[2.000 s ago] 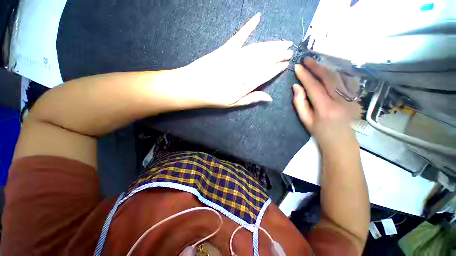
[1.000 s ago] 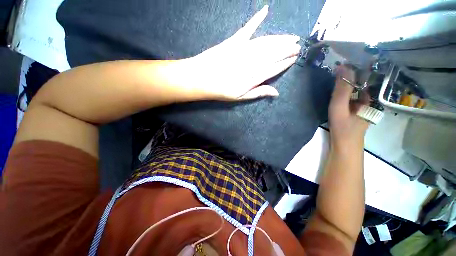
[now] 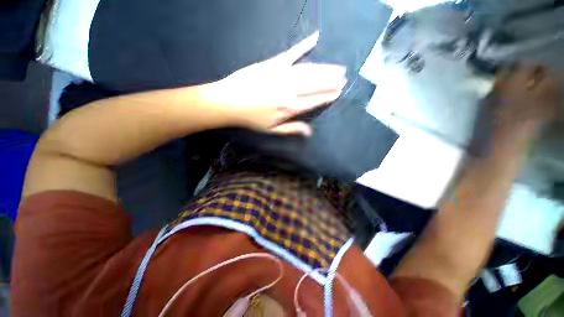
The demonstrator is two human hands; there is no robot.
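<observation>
A large black cloth panel [image 3: 185,43] lies on the white machine table [image 3: 417,167], its straight edge left of the machine head. My left hand [image 3: 287,93] lies on the panel with fingers stretched out, thumb apart, pressing it near that edge. The panel's near part is bunched below my palm. My right hand [image 3: 525,93] is blurred, at the far right by the sewing machine, away from the cloth; whether it holds anything cannot be seen. The presser foot area is blurred.
The sewing machine [image 3: 532,37] covers the upper right, blurred. A blue bin [image 3: 18,167] is at the left edge. White tags [image 3: 499,278] and green cloth [image 3: 544,300] lie at the lower right. My checked apron [image 3: 260,217] is below the table edge.
The panel's edge has come away leftward from the machine head, my left hand still on it. My right hand has moved right, from beside the needle to the machine's right side.
</observation>
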